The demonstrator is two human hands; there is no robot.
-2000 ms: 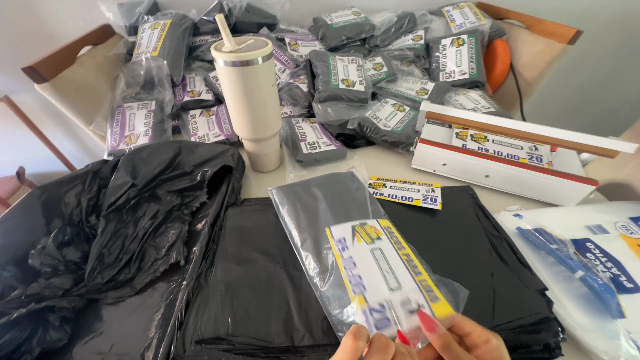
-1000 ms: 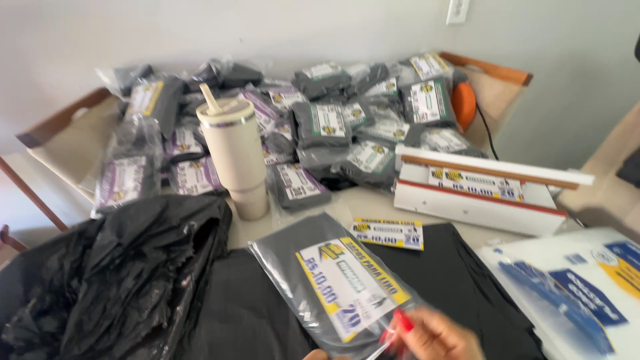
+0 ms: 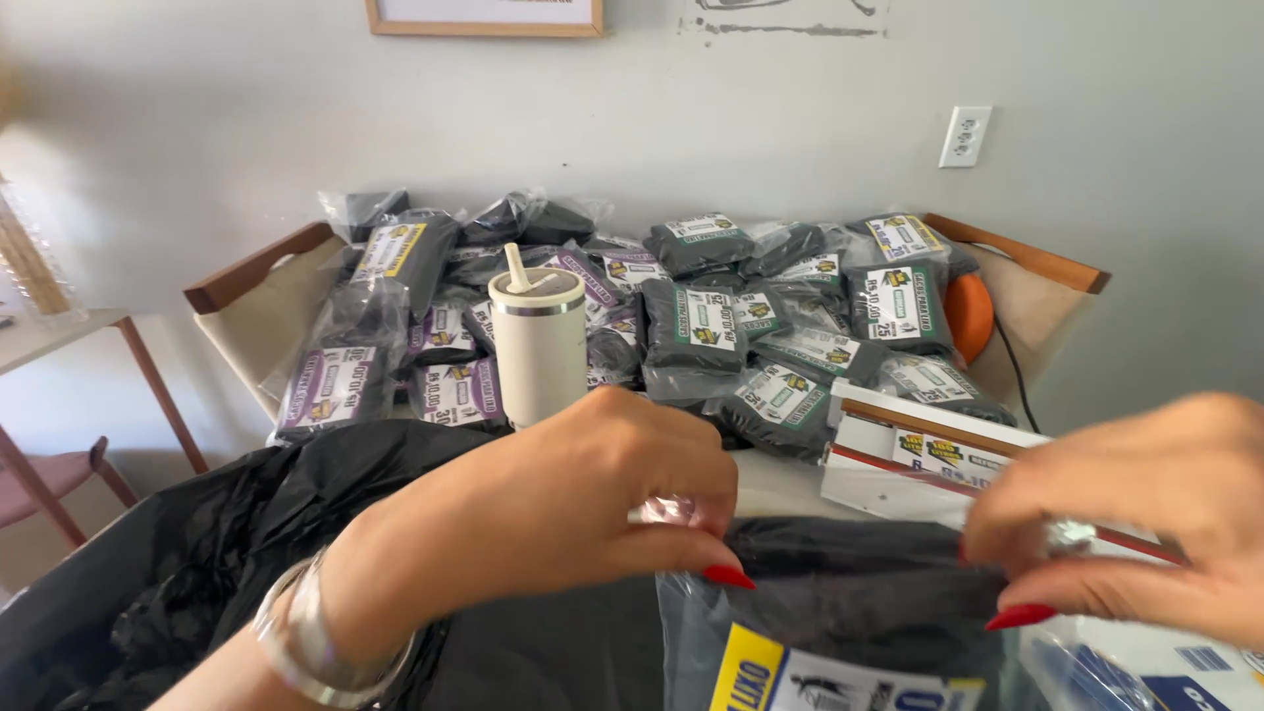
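Note:
A clear plastic package [image 3: 839,592] of folded black bags, with a yellow and white printed card in it, stands upright at the lower middle. My left hand [image 3: 592,494] pinches its top left corner between thumb and fingers. At the top right corner, my right hand [image 3: 1116,523] grips the clear film in the same way. Black plastic sheeting [image 3: 247,513] lies crumpled at the left, and flat black plastic [image 3: 553,642] shows under my left wrist. The package's lower end is cut off by the frame.
Behind my left hand stands a cream tumbler [image 3: 540,346] with a straw. Packed black bags [image 3: 696,326] are heaped against the wall between wooden chair arms. A white holder with printed cards [image 3: 889,484] is behind my right hand, and a white and blue plastic pack [image 3: 1185,662] lies lower right.
The package, which lay tilted with its card facing up, now stands upright with the card turned sideways. Both hands have come up to its top corners. The view has tilted up.

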